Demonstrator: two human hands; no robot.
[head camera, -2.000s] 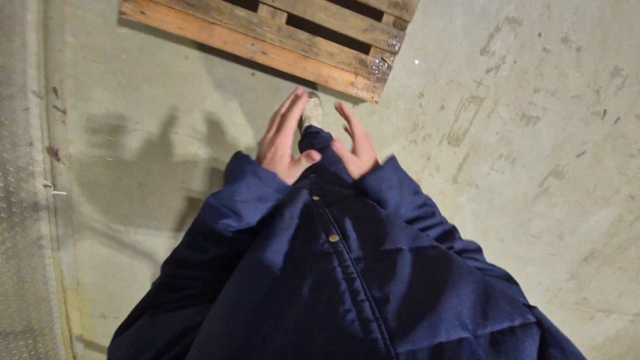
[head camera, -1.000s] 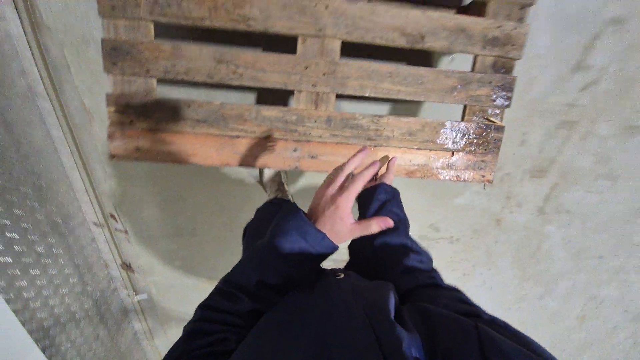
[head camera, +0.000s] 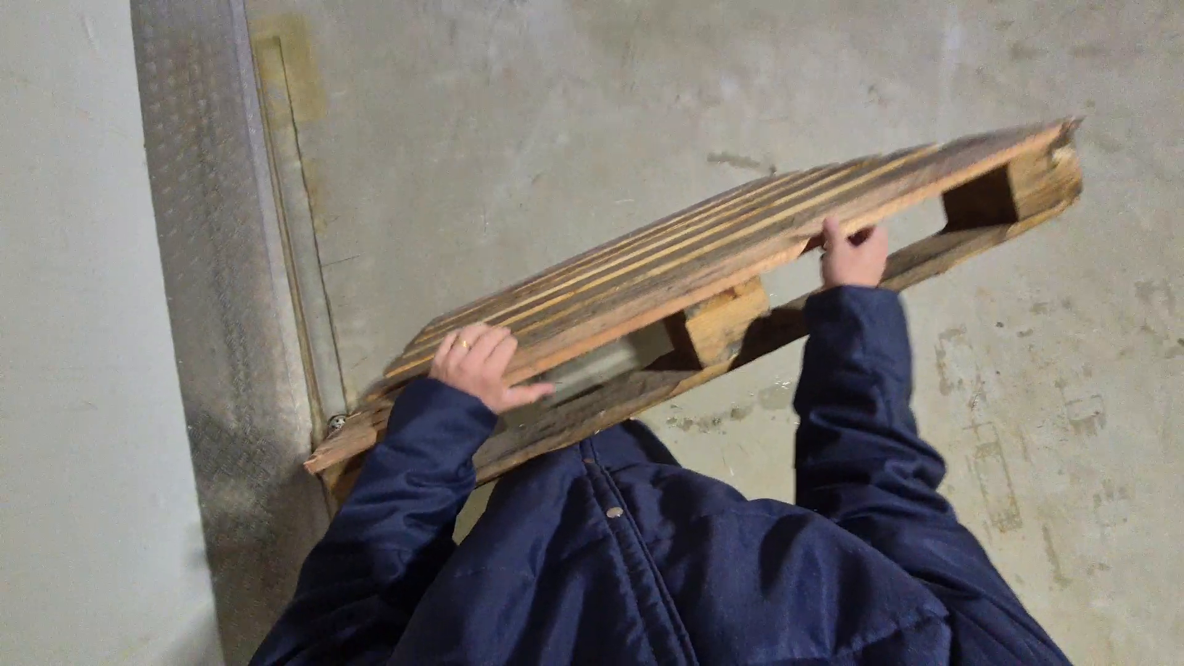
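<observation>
A wooden pallet (head camera: 721, 326) stands tilted on edge in front of my body, its slatted deck facing away and its block side toward me. My left hand (head camera: 476, 365) grips the deck board near the pallet's left end, with the fingers over the top and the thumb on the near side; a ring shows on one finger. Farther right, my right hand (head camera: 853, 254) is closed on the same board, its thumb up and its fingers partly hidden in the opening between the blocks. Both arms are in dark blue padded sleeves.
Scuffed concrete floor (head camera: 1045, 444) lies beyond and to the right of the pallet. Along the left runs a textured metal plate (head camera: 208, 231) with a raised edge strip (head camera: 301, 250). A pale flat surface (head camera: 83, 351) fills the far left.
The pallet lay flat on the floor before, with both hands free above or near it. Now it is raised and tilted, and both hands have taken hold of it. The view has shifted.
</observation>
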